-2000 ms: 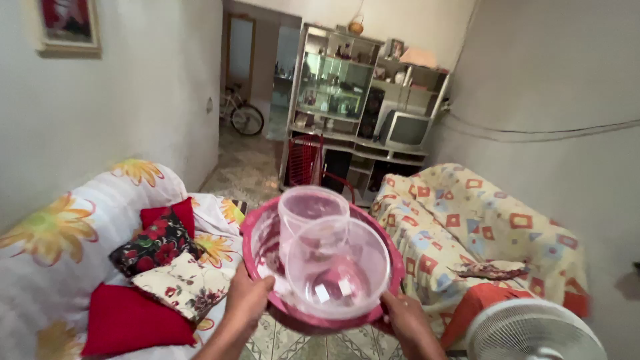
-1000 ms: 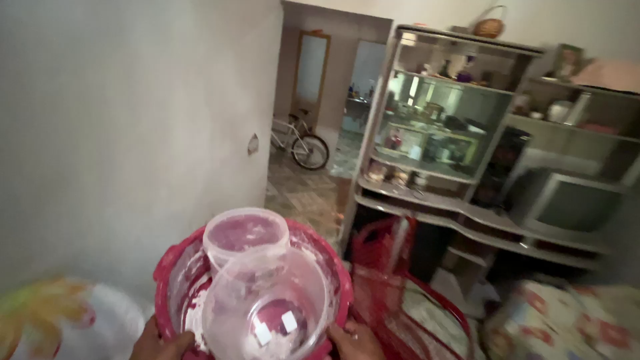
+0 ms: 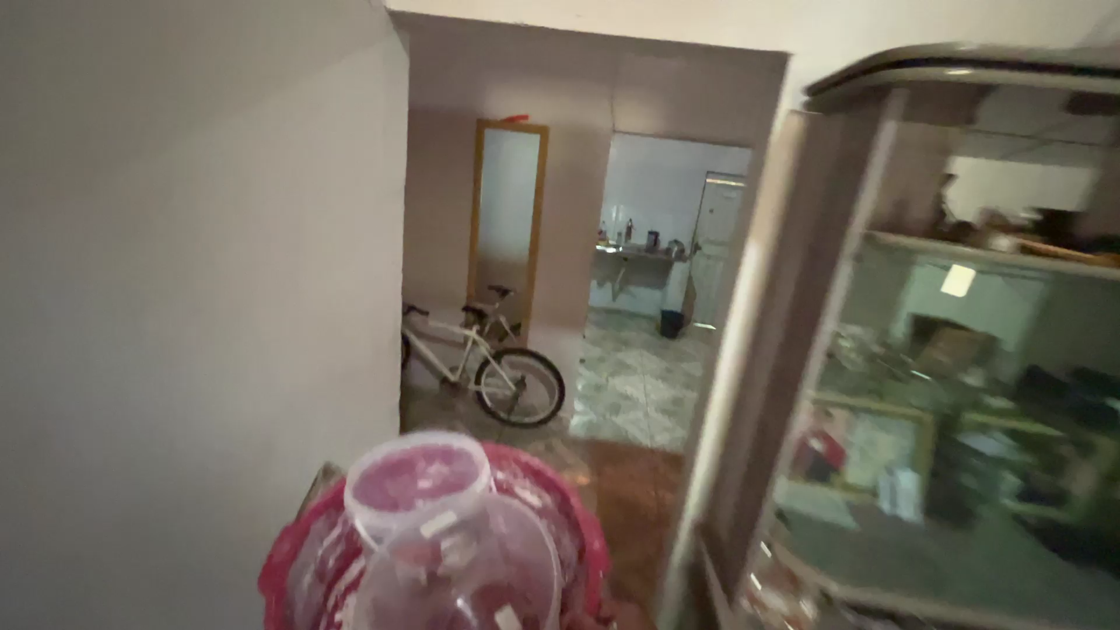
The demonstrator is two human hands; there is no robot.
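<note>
A pink plastic basin (image 3: 588, 534) with whitish smears inside is at the bottom centre. Two translucent plastic containers sit in it: a smaller round tub (image 3: 418, 479) tilted at the back left, and a larger clear one (image 3: 516, 560) overlapping it in front. Only a blurred bit of my right hand (image 3: 612, 615) shows, against the basin's right rim at the bottom edge. My left hand is out of the frame; the basin's left side runs down to the lower edge.
A wall (image 3: 201, 306) rises on the left; a display cabinet with glass shelves (image 3: 875, 236) stands close on the right. Between them an opening shows a white bicycle (image 3: 521, 387), a wood-framed mirror (image 3: 509, 206) and, beyond, a tiled room with a sink counter (image 3: 639, 254) and dark bucket (image 3: 671, 323).
The view has moved forward to the opening, with the basin and both containers carried along. The sofas and red chair have left view, and my left hand no longer shows.
</note>
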